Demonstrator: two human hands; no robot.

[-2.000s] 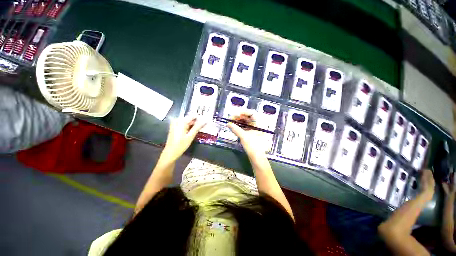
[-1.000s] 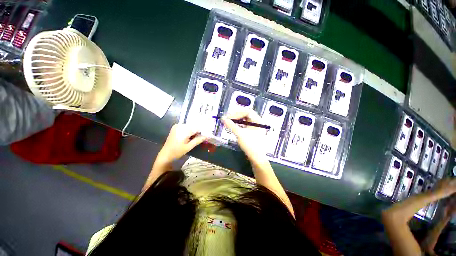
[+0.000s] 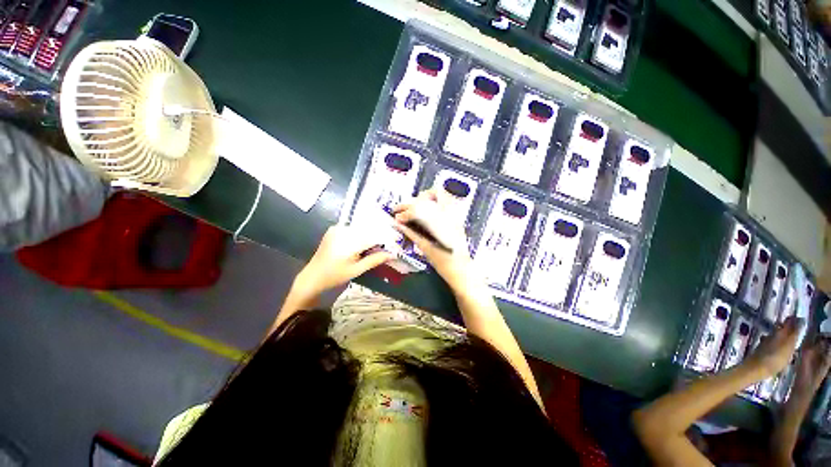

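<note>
A clear blister tray [image 3: 663, 155] holds two rows of white phone cases with dark ovals; the top-row cases have red below the oval. My right hand [image 3: 436, 235] holds thin dark tweezers [image 3: 425, 230] over the lower left of the tray. My left hand [image 3: 342, 260] is just left of it at the tray's lower left corner, pinching a small sticker sheet [image 3: 398, 264], mostly hidden, with a little red showing. The lower-left phone case [image 3: 394, 175] is partly covered by my hands.
A cream desk fan [image 3: 141, 119] stands at left, with a mobile phone [image 3: 171, 36] behind it and a white paper strip [image 3: 273, 157] beside it. Another tray of cases [image 3: 729, 310] and a person's arms [image 3: 720, 397] are at right. More trays lie on the bright green strip at top.
The neighbouring tray that met mine at right now lies apart from it. A tray has come into view at the top. My right hand has moved slightly, and the tweezers' angle has changed.
</note>
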